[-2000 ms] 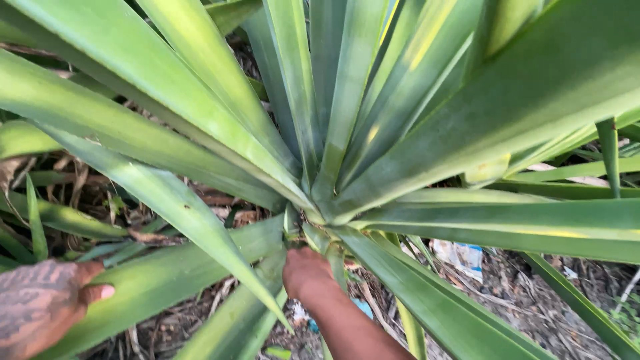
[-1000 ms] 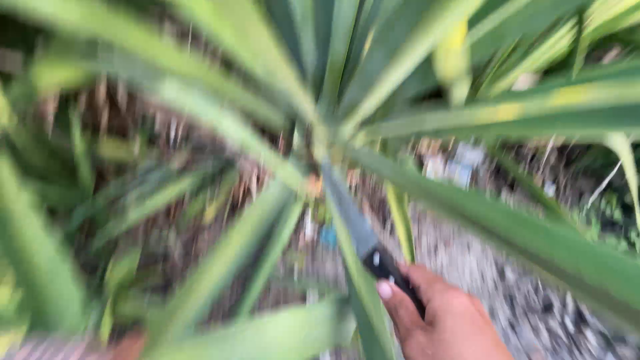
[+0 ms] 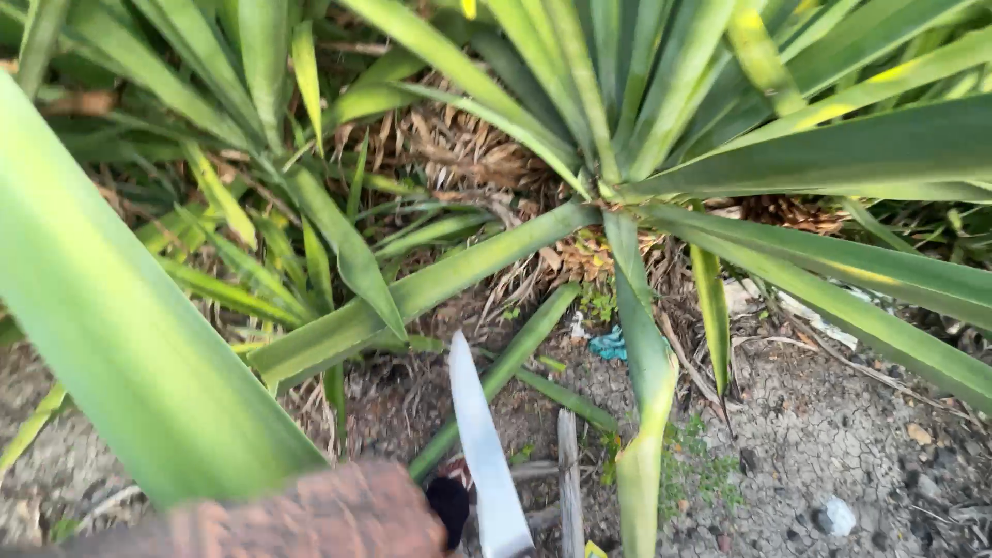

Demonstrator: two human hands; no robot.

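At the bottom left, my left hand [image 3: 310,515], tattooed and blurred, is against the lower end of a long broad green leaf [image 3: 147,310]. The leaf rises close to the camera toward the upper left, apart from the plant's centre; the fingers around it are hidden. A knife blade [image 3: 482,449] points up just right of this hand, its handle outside the picture. My right hand is not in view. Beyond the knife, an agave-like plant [image 3: 608,186] spreads stiff leaves from its centre. One of its leaves [image 3: 647,387] hangs down, bent and yellowish near the fold.
A second leafy plant [image 3: 263,116] grows at the upper left, with dry brown leaves [image 3: 457,147] between the two. On the cracked soil [image 3: 814,449] lie a grey stick [image 3: 570,480], a blue scrap [image 3: 608,343] and a whitish stone [image 3: 837,517]. A dark object [image 3: 449,500] shows behind the blade.
My right hand, seen holding the knife one second ago, has left the picture; the blade has moved away from the plant's centre. A broad leaf now stands close at the left. The view has shifted.
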